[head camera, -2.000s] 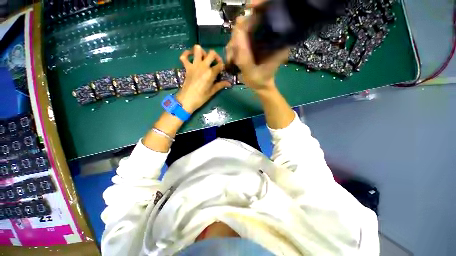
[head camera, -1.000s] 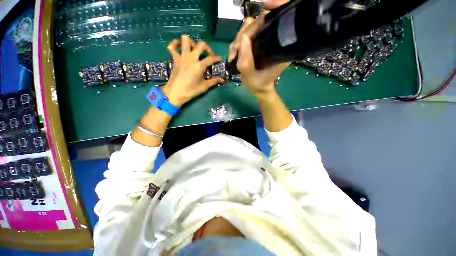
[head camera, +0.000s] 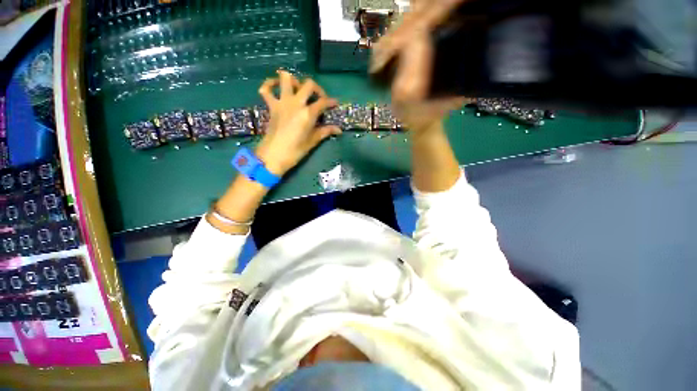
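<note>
A row of joined modules (head camera: 205, 124), speckled square blocks, runs across the green mat. My left hand (head camera: 292, 122) rests over the middle of the row, fingers bent and spread; its thumb and a fingertip are near one module, and whether they touch it I cannot tell. My right hand (head camera: 413, 72) is wrapped around the black electric screwdriver (head camera: 527, 65), which lies tilted, large and blurred, above the right of the row. The driver tip is near the right hand's fingers, toward the feeder, and is not clearly visible.
The screw feeder (head camera: 336, 34) stands at the back. Clear blister trays (head camera: 176, 46) lie at back left. The module pile (head camera: 508, 111) is mostly hidden behind the screwdriver. Circuit board strips (head camera: 42, 271) lie on printed cardboard (head camera: 80, 350) at left. A white scrap (head camera: 333, 177) lies at the front edge.
The right hand and screwdriver have moved right and away from the row, uncovering modules right of the left hand. The left hand stays over the row with fingers still bent.
</note>
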